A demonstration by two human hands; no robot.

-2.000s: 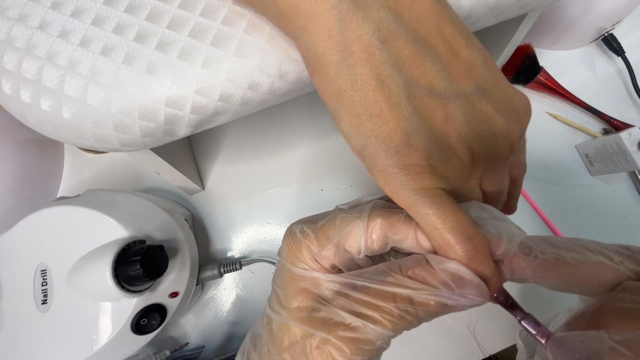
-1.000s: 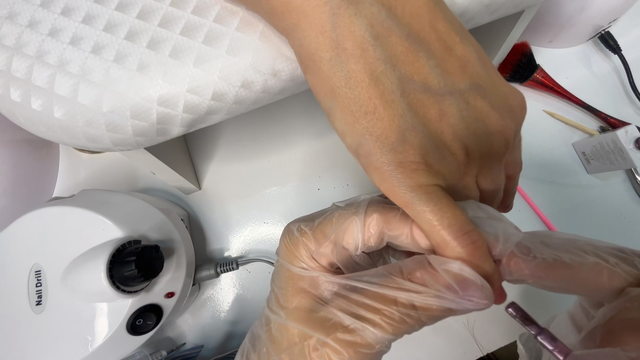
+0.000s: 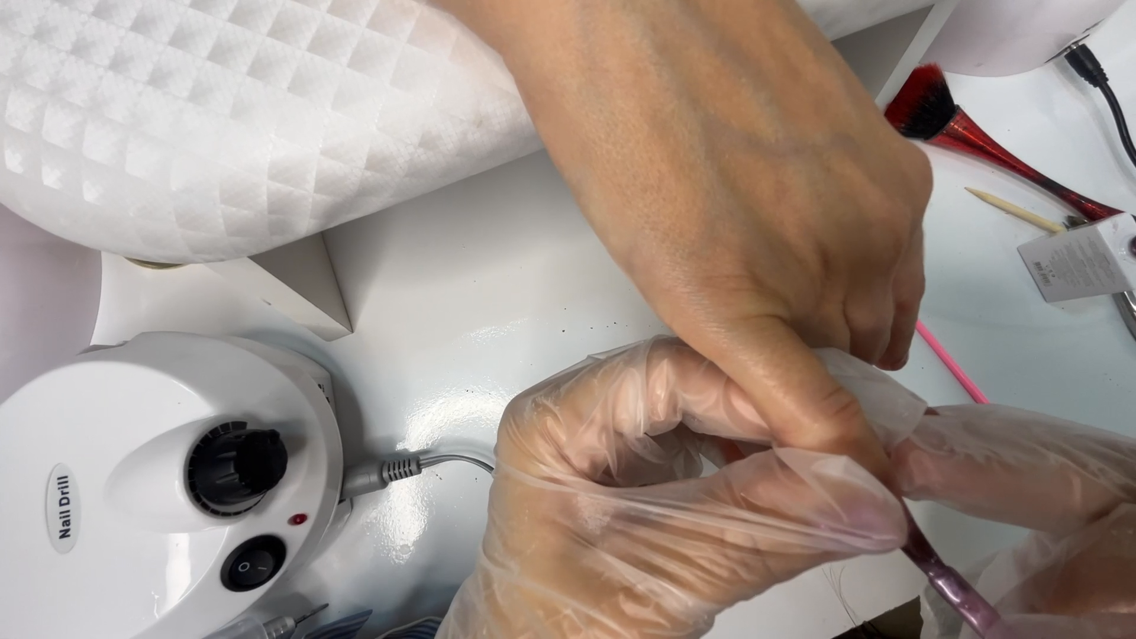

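Observation:
My left hand, in a clear plastic glove, grips the thumb of another person's bare hand, which reaches down from the top. My right hand, also gloved and partly cut off at the right edge, holds a slim purplish brush-like tool. Its dark tip meets the end of that thumb beside my left thumb. The thumbnail itself is mostly hidden.
At the lower left stands a white nail drill unit with a cable. A quilted white armrest spans the upper left. On the right lie a red-handled brush, a wooden stick, a small box and a pink stick.
One second ago the tool's tip was apart from the thumb; now it is back against the thumb's end, as it was two seconds ago. My left hand keeps its hold.

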